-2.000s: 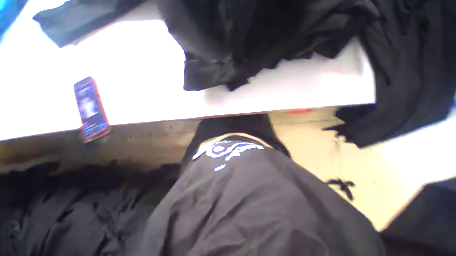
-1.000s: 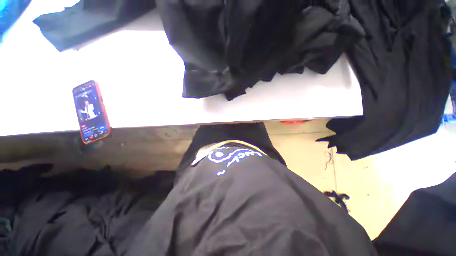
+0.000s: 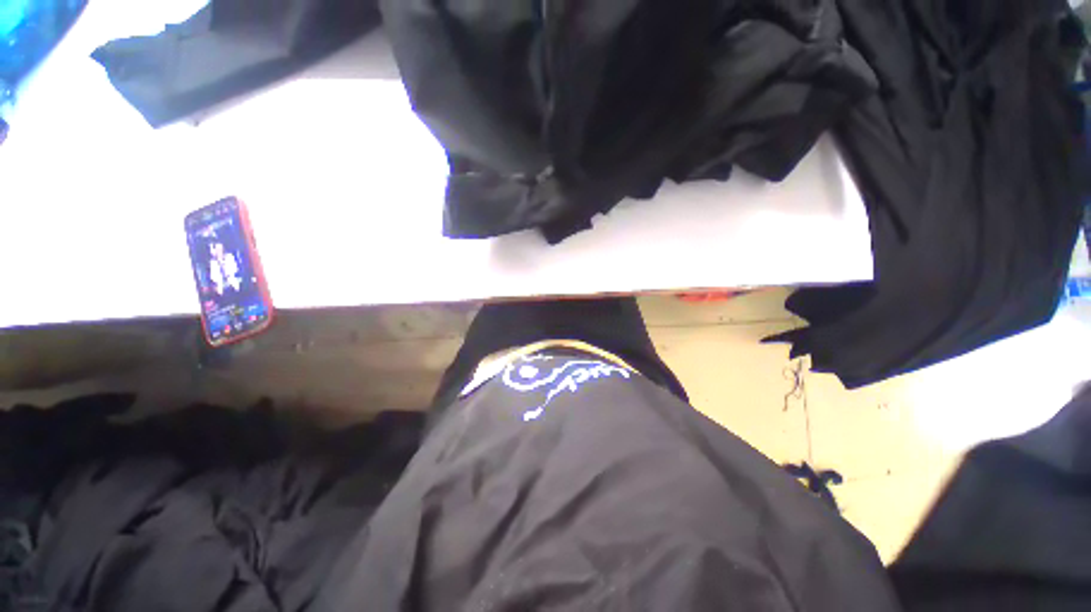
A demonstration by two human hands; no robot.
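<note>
No hand of mine is in the picture. A black garment [image 3: 622,96] lies on the white table [image 3: 347,203] in front of me, cut off by the top edge of the view. Its lower edge shows a folded band on the left and a jagged edge on the right. A flat black part, a sleeve or leg, reaches to the upper left. A large black garment pile [image 3: 969,203] hangs over the right table edge.
A smartphone [image 3: 227,269] with a red edge and lit screen lies at the table's front edge, left. Blue plastic [image 3: 30,42] is at the far upper left. A dark crumpled heap [image 3: 180,502] lies low left. Black scraps [image 3: 816,481] lie on the pale floor [image 3: 742,371].
The view has shifted slightly, so the phone and table edge sit a little lower than at first. The garments keep their places on the table. No hand has come in.
</note>
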